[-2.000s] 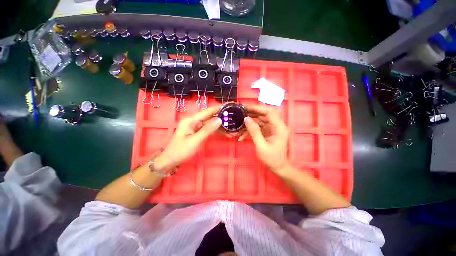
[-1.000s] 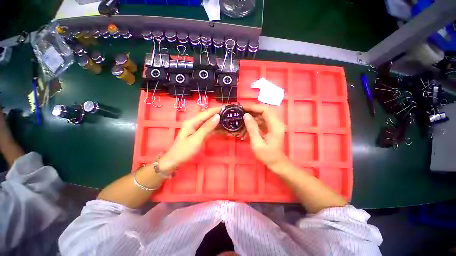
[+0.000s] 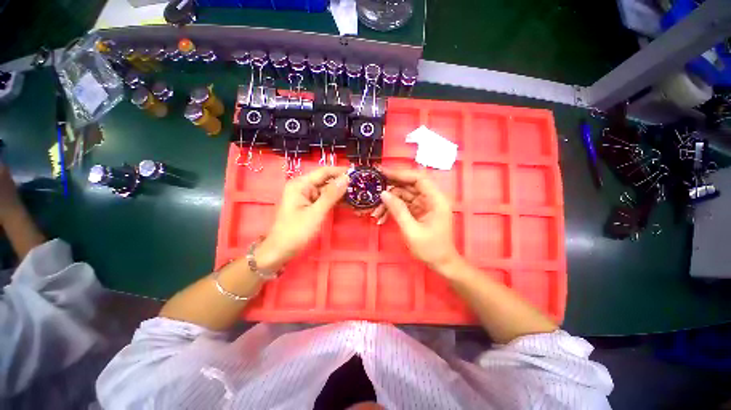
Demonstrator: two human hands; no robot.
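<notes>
A round black smartwatch head (image 3: 365, 187) with a lit, coloured dial is held face up above the red pocketed tray (image 3: 348, 286). My left hand (image 3: 303, 210) grips its left edge, thumb near the rim. My right hand (image 3: 420, 218) grips its right edge, with fingers partly under it. The underside of the watch head is hidden. Several clamped watches (image 3: 329, 120) with black binder clips and wire handles stand in a row at the tray's back left. A white crumpled tissue (image 3: 433, 148) lies on the tray right of them.
Loose binder clips (image 3: 633, 164) and a blue pen (image 3: 590, 144) lie at the right. Two dark waiting watches (image 3: 126, 178), amber cylinders (image 3: 204, 112) and a clear plastic bag (image 3: 90, 84) are at the left. Another person's sleeve (image 3: 50, 296) shows at the far left.
The watch screen has changed from purple icons, through a dim display, to a coloured dial. Both hands and the watch have shifted slightly left.
</notes>
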